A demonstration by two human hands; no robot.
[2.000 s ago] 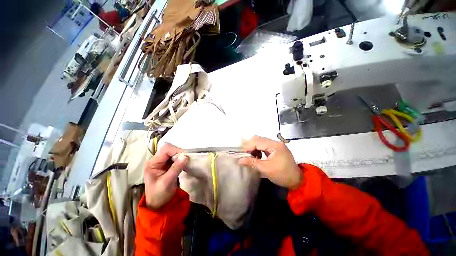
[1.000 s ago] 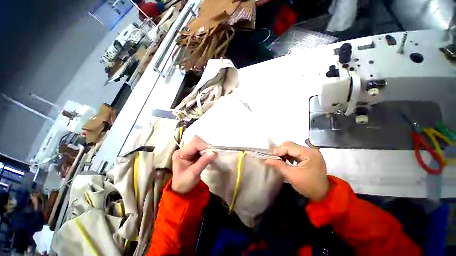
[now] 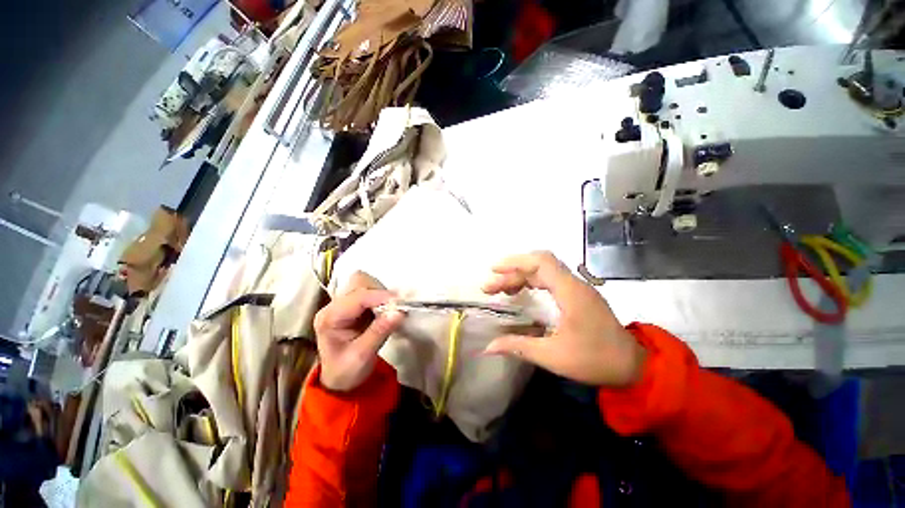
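Observation:
A cream bag body (image 3: 481, 372) with a yellow stripe hangs over the table's front edge in front of me. Its grey-taupe top edge band (image 3: 461, 307) runs left to right between my hands. My left hand (image 3: 349, 335) pinches the left end of the band between thumb and fingers. My right hand (image 3: 568, 322) is at the right end, thumb and fingers apart around the edge, with no clear grip on it. The needle area of the sewing machine (image 3: 635, 179) lies to the upper right, away from the bag.
Waiting bags (image 3: 233, 367) with yellow stripes are heaped at left. Another cream piece with straps (image 3: 397, 159) lies behind. Brown bag pieces (image 3: 382, 50) are at the far side. Scissors (image 3: 814, 283) with red and yellow handles lie on the machine bed at right, beside a green tool (image 3: 848, 241).
The right thumb and fingers have opened from their pinch on the bag edge. The left hand still pinches its end. The camera view has shifted.

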